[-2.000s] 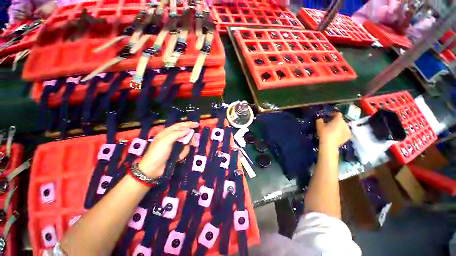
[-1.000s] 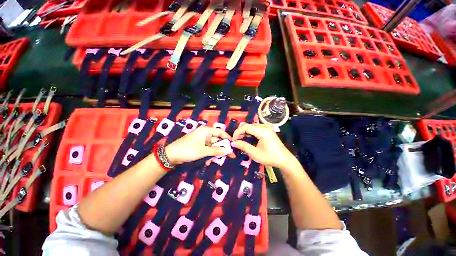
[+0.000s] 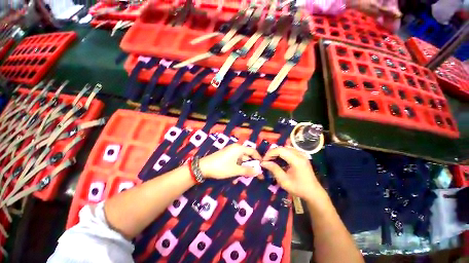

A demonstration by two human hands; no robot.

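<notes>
My left hand (image 3: 229, 162) is over the near orange-red compartment tray (image 3: 97, 158) and holds a pale pink-white watch head (image 3: 252, 167) between its fingertips. My right hand (image 3: 290, 172) meets it from the right, with thumb and index finger pinched at the watch head's edge. Whether the right fingers hold a strap or small part is too blurred to tell. Under and around the hands, pink-framed watch heads with dark navy straps (image 3: 218, 172) lie diagonally across the tray. Watch heads without straps sit in pockets at its left.
A round container (image 3: 307, 137) stands at the tray's right corner. Loose navy straps (image 3: 355, 180) lie right of it. Stacked trays (image 3: 221, 41) with tan-strapped watches (image 3: 283, 69) are beyond. More tan-strapped watches (image 3: 49, 149) lie left. A tray of dark watch heads (image 3: 391, 85) lies far right.
My right hand has left the loose straps and come to my left hand at the watch head. The view has turned, so the trays now show further right, with more at the left.
</notes>
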